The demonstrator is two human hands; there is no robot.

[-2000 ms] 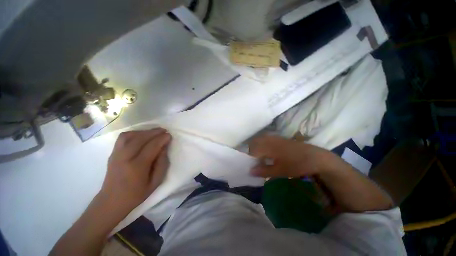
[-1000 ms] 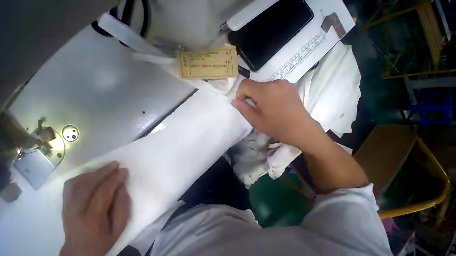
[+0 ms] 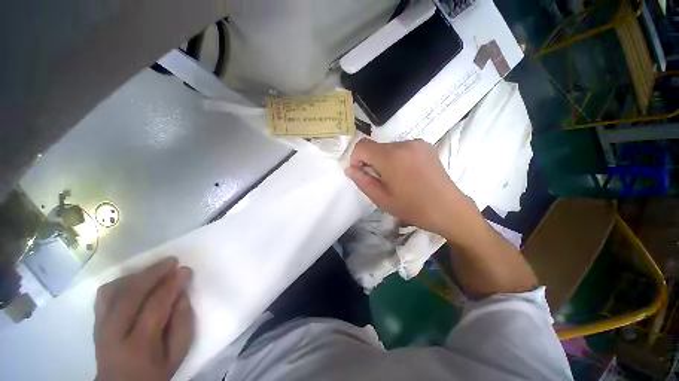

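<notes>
A white fabric panel (image 3: 253, 245) lies across the machine table's front, from the lower left to my right hand. My left hand (image 3: 145, 320) rests flat on the panel at the lower left, below the presser foot. My right hand (image 3: 398, 178) pinches the panel's far right end with thumb and fingertips, just below the tan paper ticket (image 3: 310, 114). The lit presser foot (image 3: 71, 217) and shiny metal needle plate (image 3: 53, 262) are at the left. The needle tip cannot be made out.
A black phone (image 3: 406, 67) lies at the table's right end beside the printed ruler (image 3: 458, 93). White pieces (image 3: 488, 149) hang below the table edge at right. A brown board (image 3: 569, 249) with a yellow frame stands at the lower right. The dark machine head covers the upper left.
The view has shifted right since the earliest frame. My right hand has moved up along the panel to near the ticket, stretching it out flat. Over the last second both hands have barely moved.
</notes>
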